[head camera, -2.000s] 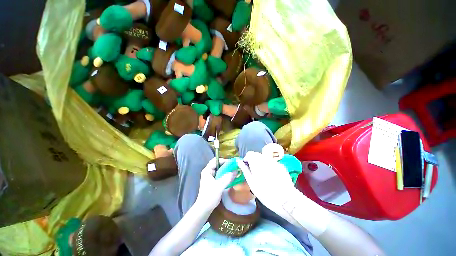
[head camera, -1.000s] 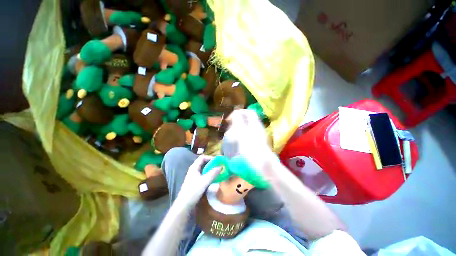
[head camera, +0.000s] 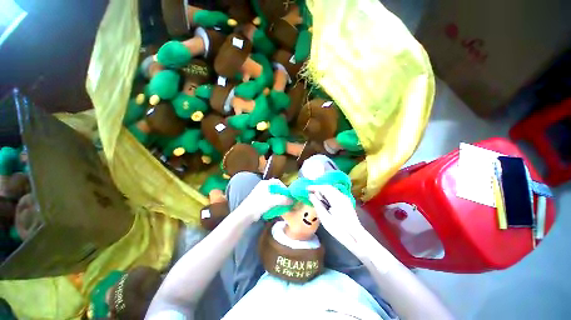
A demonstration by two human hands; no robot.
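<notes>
A plush potted tree [head camera: 292, 257] lies on my lap, its brown lettered pot towards me and its smiling face up. My left hand [head camera: 266, 199] grips the left side of its green top. My right hand [head camera: 337, 209] is at the right side of the green top, its fingers closed around a small dark tool [head camera: 324, 200], mostly hidden by the fingers. A thin pale strip shows just above my left hand; I cannot tell what it is.
A yellow woven sack [head camera: 382, 94] full of plush trees stands ahead. An open carton [head camera: 69, 187] is at left, another carton [head camera: 494, 56] at upper right. A red stool [head camera: 463, 237] at right bears paper [head camera: 477, 175], a black flat object [head camera: 516, 190] and thin sticks.
My right hand has come back from beyond the toy, near the sack, to the green top. My left hand has stayed on the green top. The camera view has shifted, showing more of the left carton.
</notes>
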